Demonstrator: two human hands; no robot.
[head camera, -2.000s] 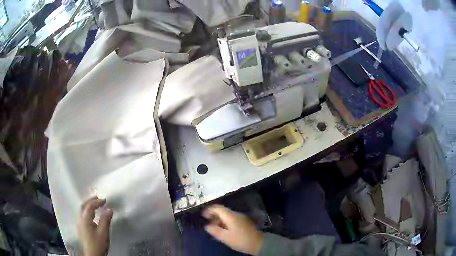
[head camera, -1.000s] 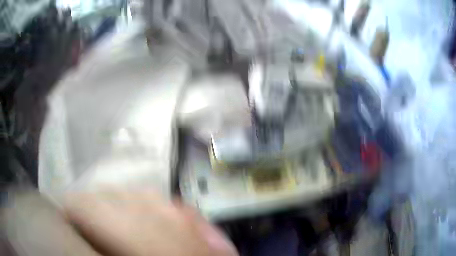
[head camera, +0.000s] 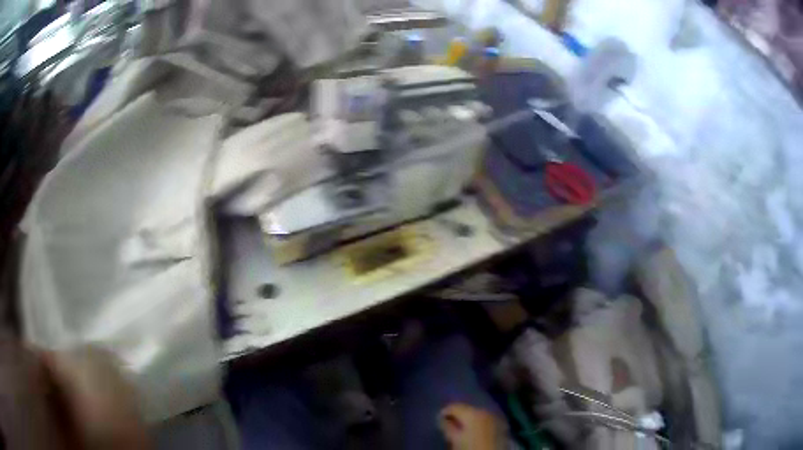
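Observation:
A large pale beige fabric panel (head camera: 132, 237) lies over the left part of the machine table, its right edge running down beside the cream overlock machine (head camera: 431, 158). Another pale cloth piece (head camera: 264, 154) lies behind the cloth plate (head camera: 308, 211). My left hand (head camera: 88, 395) is a large blur at the lower left, in front of the panel's lower part; its fingers cannot be made out. My right hand (head camera: 471, 426) is small, blurred and cut off by the bottom edge, below the table and away from the panel.
Red-handled scissors (head camera: 570, 183) lie on the blue cloth-covered board (head camera: 528, 180) right of the machine. A white tape roll (head camera: 607, 68) stands behind them. Thread cones (head camera: 455, 54) stand at the back. Tied cloth bundles (head camera: 616, 352) are at the lower right, by the pale wall (head camera: 704, 176).
The view has swung, so the machine and panel sit further left. A large blurred hand crossed the lower foreground one second ago; now my hands are far apart at the bottom.

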